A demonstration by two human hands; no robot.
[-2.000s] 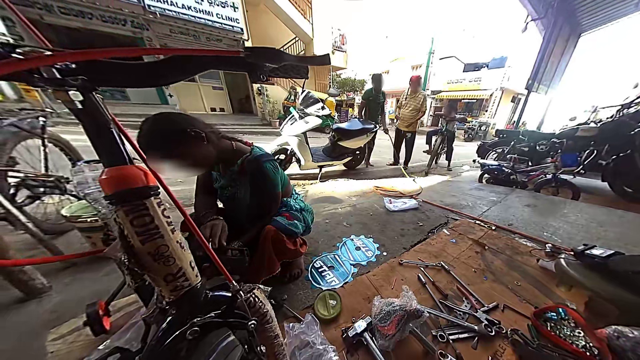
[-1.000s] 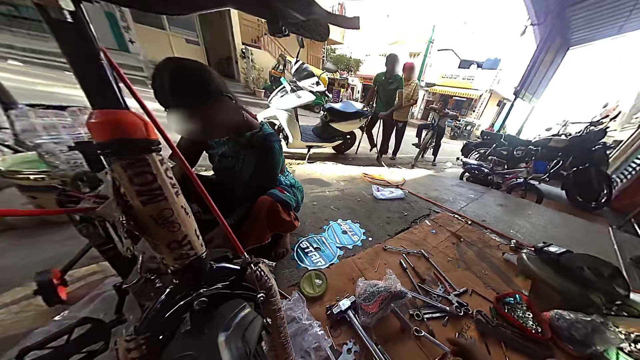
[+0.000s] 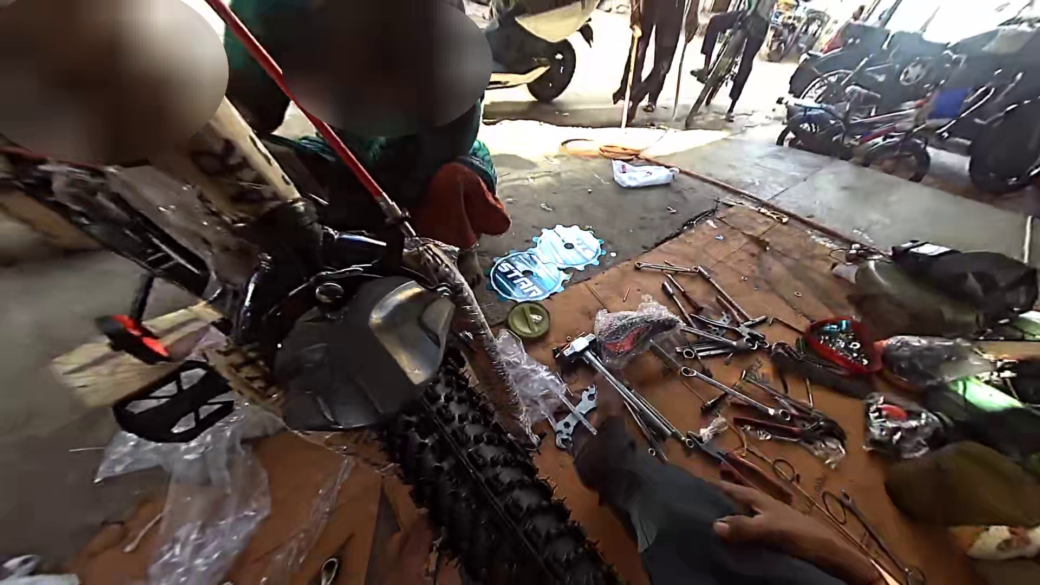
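My right hand [image 3: 772, 520] is at the lower right, its fingers apart beside my grey-clothed limb and near red-handled pliers [image 3: 756, 475]; nothing shows in its grip. My left hand cannot be made out. A bicycle with a knobby tyre [image 3: 487, 471], a wrapped frame tube [image 3: 467, 305] and a black pedal [image 3: 175, 402] fills the left. Between tyre and limb lies a flat multi-hole spanner [image 3: 577, 418]. A hammer [image 3: 581, 348], several combination spanners [image 3: 735, 392] and a plastic-wrapped part [image 3: 634, 331] lie on the brown sheet [image 3: 780, 244].
Another person [image 3: 463, 203] crouches behind the bicycle. Two blue-and-white toothed discs [image 3: 528, 276] and a round green lid [image 3: 528, 320] lie beyond the tyre. At right are a red tray of small hardware [image 3: 841, 341] and a dark bag [image 3: 959, 284]. Clear plastic film [image 3: 195, 471] lies lower left.
The view has tilted down and come closer to the tools. My right hand has come into view at the lower right. The crouching person's head is now nearer the bicycle.
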